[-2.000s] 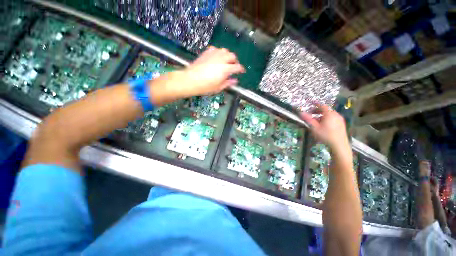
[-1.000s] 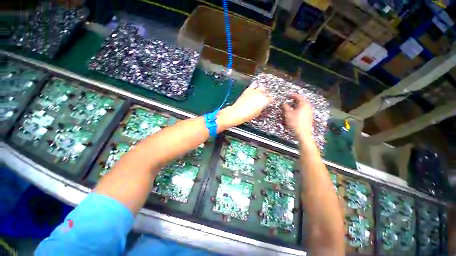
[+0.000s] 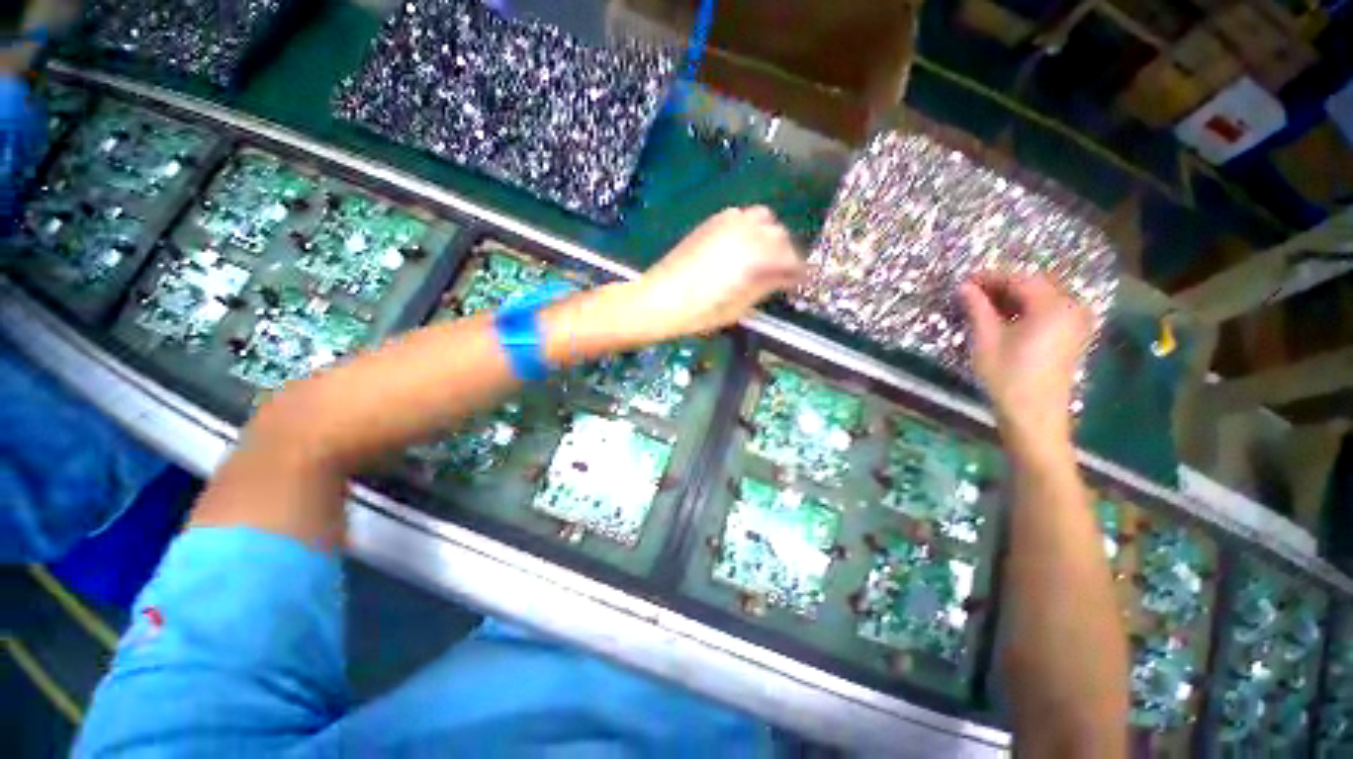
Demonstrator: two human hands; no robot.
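A glittering silver pile of small metal parts point(image 3: 920, 223) lies on the green mat point(image 3: 690, 200) beyond the far rail. My right hand point(image 3: 1028, 334) is over the pile's near right part, thumb and forefinger bent toward each other; whether it pinches a part is too blurred to tell. My left hand point(image 3: 727, 272), with a blue strap on the wrist, is at the pile's left edge above the far rail, fingers curled; their contents are hidden. Below lie green circuit boards point(image 3: 776, 544) in dark-framed pallets. My left forearm covers part of one pallet and my right forearm part of another.
A darker glittering pile point(image 3: 512, 111) lies further left, with another point(image 3: 186, 33) at the top left. An open cardboard box point(image 3: 816, 52) stands behind. The pale near rail point(image 3: 490, 571) runs along the line. Another person's blue sleeve point(image 3: 18, 141) shows at the left edge.
My left hand has moved off the silver pile to its left edge, with the fingers more curled. My right hand remains over the pile. The camera view has shifted.
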